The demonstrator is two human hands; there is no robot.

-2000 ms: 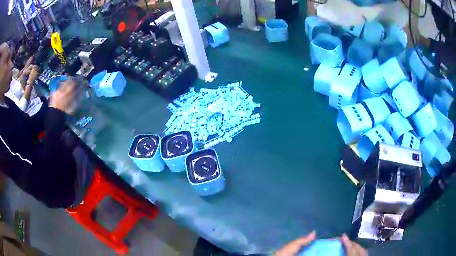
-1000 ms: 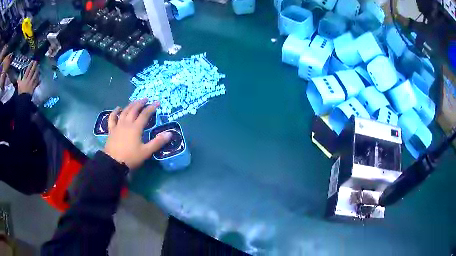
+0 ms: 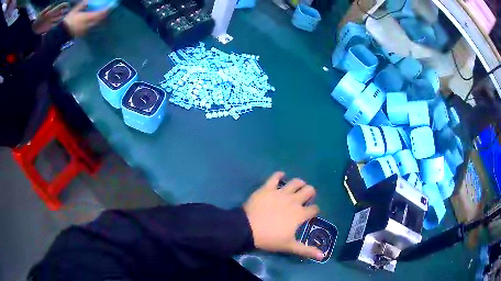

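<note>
My left hand (image 3: 280, 219) reaches in from the left, palm down, with thumb and a finger around the near-left edges of a light-blue speaker unit (image 3: 320, 240). The unit's dark driver face points up, left of the screw feeder (image 3: 384, 225). A small dark patch shows at the upper fingertips; I cannot tell what it is. Two more speaker units, one behind (image 3: 116, 77) and one nearer (image 3: 144, 104), stand face up at the left. My right hand is out of view. The black electric screwdriver (image 3: 439, 241) lies at the feeder's right, its bit end near the feeder's front.
A flat pile of small blue parts (image 3: 220, 82) lies mid-table. A large heap of empty blue housings (image 3: 384, 121) is behind the feeder. A white post (image 3: 222, 19) rises at the back. A neighbouring worker's hand (image 3: 85, 19) is upper left, above a red stool (image 3: 55, 159).
My left hand has moved from the left group of speaker units to beside the feeder, with one unit at it. Three units stood at the left; two stand there now. The view has shifted.
</note>
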